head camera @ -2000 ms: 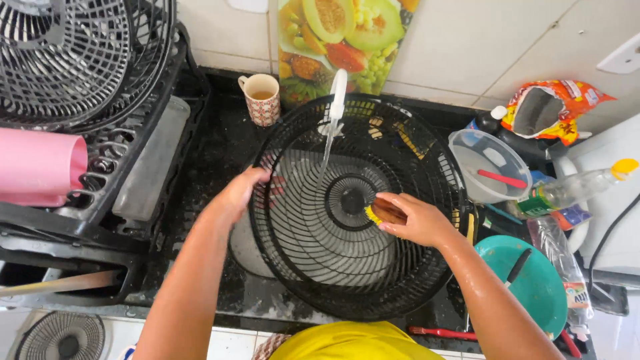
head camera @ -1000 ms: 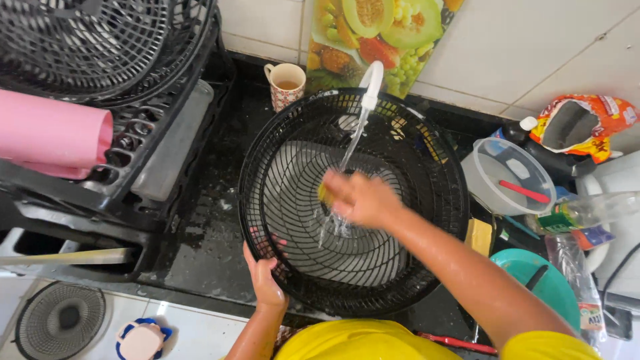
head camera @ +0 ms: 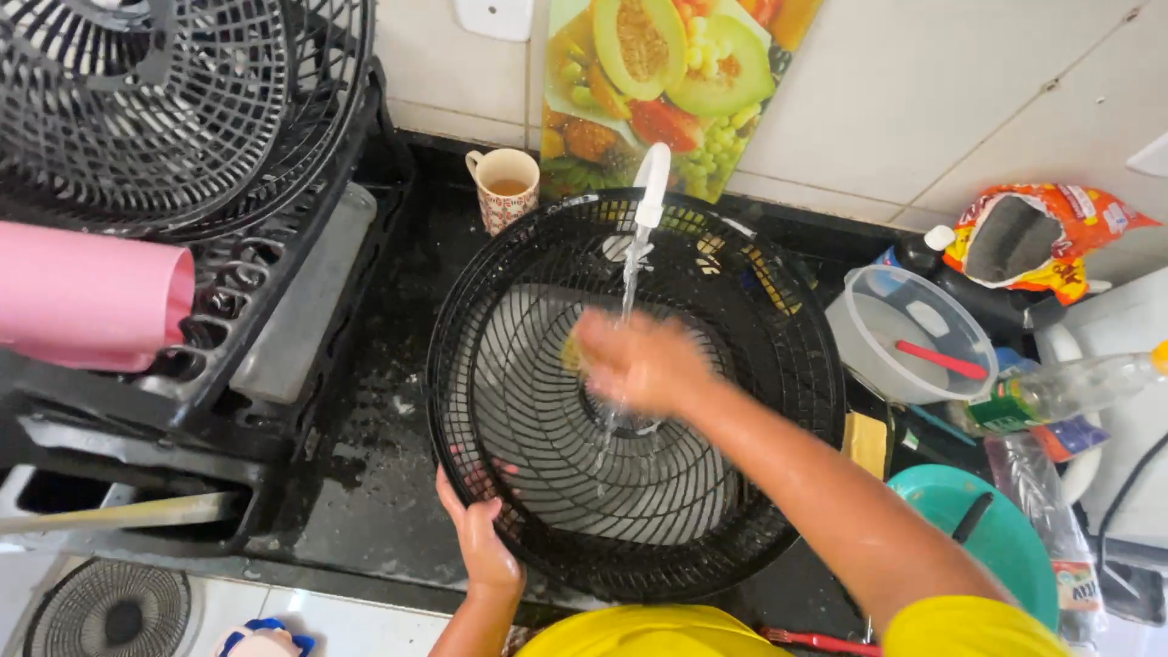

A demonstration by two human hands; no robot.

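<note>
A round black plastic fan grille (head camera: 639,520) lies tilted over the sink under a white faucet (head camera: 651,187) that pours water onto it. My left hand (head camera: 488,538) grips the grille's lower left rim, with some fingertips showing through the mesh. Over the middle of the grille, beside the stream, my right hand (head camera: 643,360) is blurred by motion. Its fingers are closed around a small yellowish sponge (head camera: 572,354), mostly hidden by the hand.
More black fan grilles (head camera: 155,119) and a pink plastic container (head camera: 91,297) stand on the dish rack (head camera: 219,365) at left. Behind are a patterned mug (head camera: 506,192) and a fruit-print board (head camera: 675,82). Right are a clear tub (head camera: 912,338), a teal bowl (head camera: 1022,547) and a plastic bottle (head camera: 1077,383).
My left hand has moved from the grille's upper left side down to its lower left rim. My right hand has gone from right of the grille's hub to over its middle. The view has shifted.
</note>
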